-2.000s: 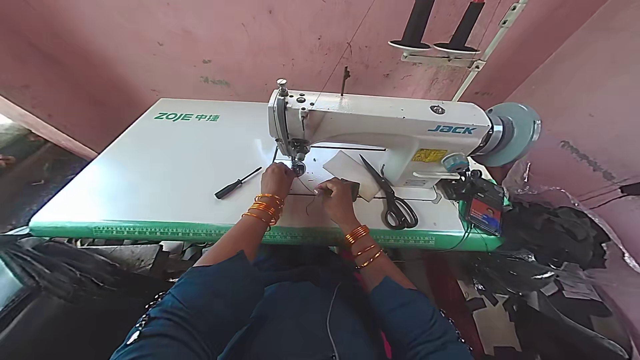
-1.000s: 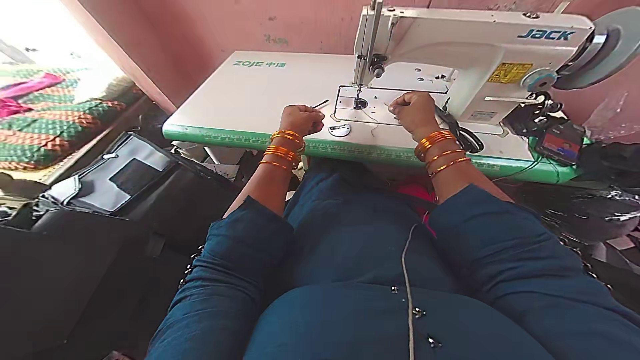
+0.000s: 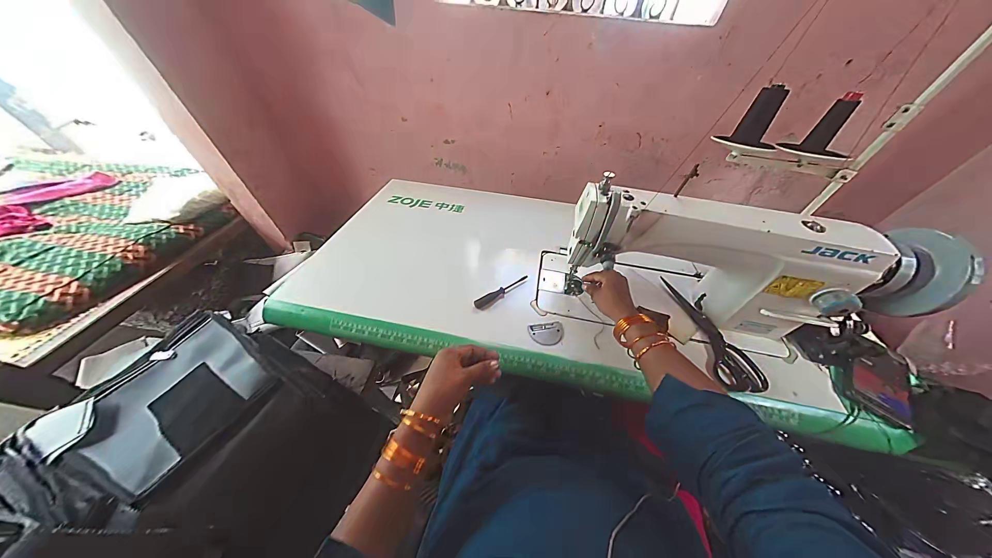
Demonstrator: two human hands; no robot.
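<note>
My right hand point(image 3: 610, 293) reaches to the needle area of the white Jack sewing machine point(image 3: 721, 248), its fingertips by the presser foot; whether they grip anything is too small to tell. My left hand point(image 3: 459, 373) hovers at the table's green front edge, fingers curled, and nothing shows in it. A screwdriver point(image 3: 490, 298) lies on the white tabletop left of the needle plate. Nearer the front edge lies a small semicircular metal slide plate point(image 3: 545, 333). Black-handled scissors point(image 3: 725, 353) rest to the right of my right wrist.
Two dark thread cones point(image 3: 763, 116) stand on the thread stand at the back right. A dark device point(image 3: 876, 376) sits at the table's right end. Black and grey bags or fabric point(image 3: 186, 418) are heaped at the left, below the table point(image 3: 372, 256).
My left hand has moved away from the needle area to the table's front edge. My right hand has moved to the needle area. The view has shifted widely.
</note>
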